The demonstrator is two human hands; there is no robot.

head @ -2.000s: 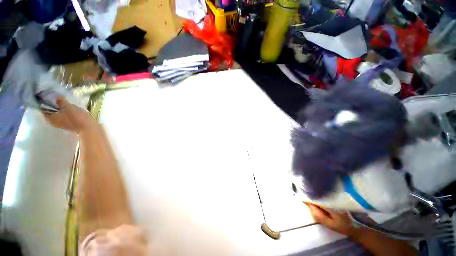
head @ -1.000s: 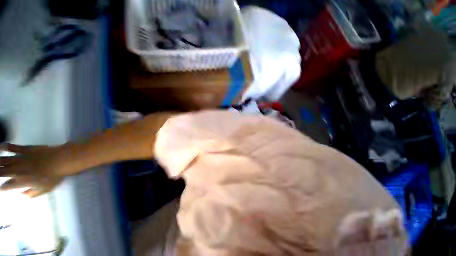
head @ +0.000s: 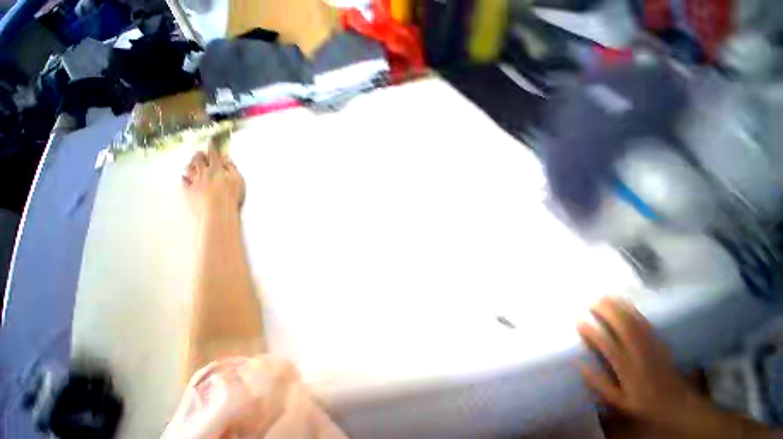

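My left hand (head: 215, 180) reaches to the back left of the white table (head: 386, 223), just below a stack of dark panels with white edges (head: 253, 73). Its fingers look bent and blurred; whether they hold anything cannot be told. A second similar stack (head: 350, 64) lies touching or close at its right. My right hand (head: 625, 351) is at the table's front edge at right, fingers apart, with nothing seen in it. The sewing machine (head: 635, 184) with its blue stripe is blurred at the right, above my right hand.
Black and grey cloth pieces (head: 137, 69) are heaped at the far left back. A small black scrap bunch (head: 86, 403) lies at the near left. Red plastic (head: 382, 34) lies behind the stacks. Dark scissors-like handles (head: 754, 270) show blurred at the right.
The view has swung back from the floor side to the table. Compared with two seconds ago, my left hand is farther right without the grey bundle, and two stacks show where one showed.
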